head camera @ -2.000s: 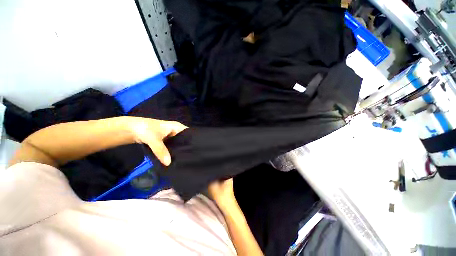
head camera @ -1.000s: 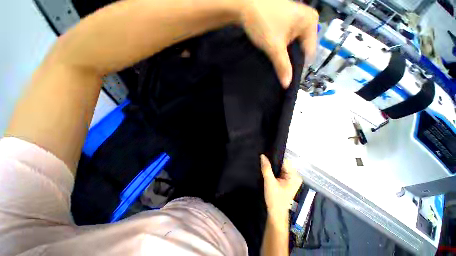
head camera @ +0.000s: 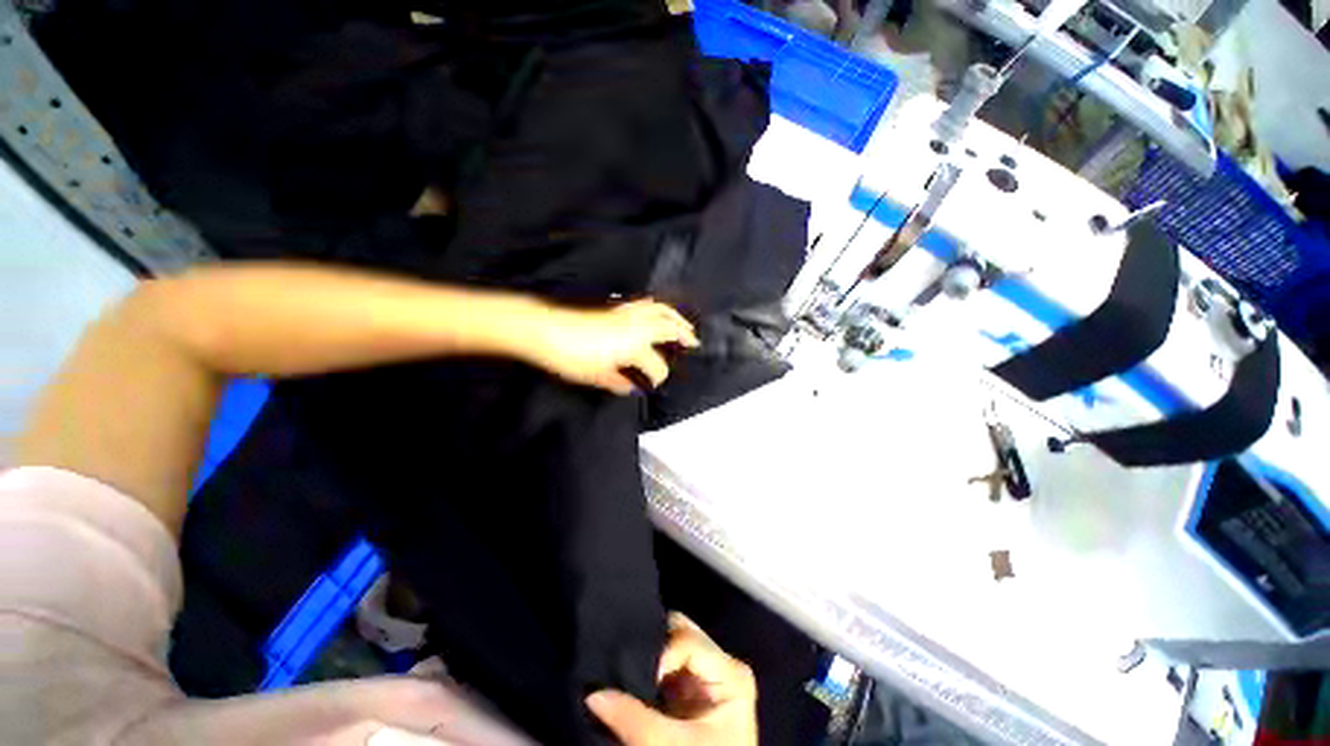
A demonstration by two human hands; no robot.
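A large black garment [head camera: 481, 452] fills the left and centre and hangs over the table's near edge. Its right corner lies under the presser foot and needle [head camera: 799, 338]. My left hand [head camera: 620, 346] rests on the cloth left of the needle, fingers bent; whether it pinches cloth is unclear. My right hand [head camera: 683, 692] is at the bottom centre, below the table edge, and pinches the edge of the hanging garment between thumb and fingers.
The white sewing machine [head camera: 1006, 277] stands at the right with a black strap [head camera: 1101, 343] over it. Thread snips [head camera: 1005, 459] lie on the bed. A control panel [head camera: 1262, 539] is at far right. Blue crates [head camera: 799, 73] are behind and below. A perforated upright [head camera: 88, 161] stands left.
The raised cloth is lowered onto the table. My left hand has come down from the top onto the cloth. My right hand has moved down and left. The view has shifted.
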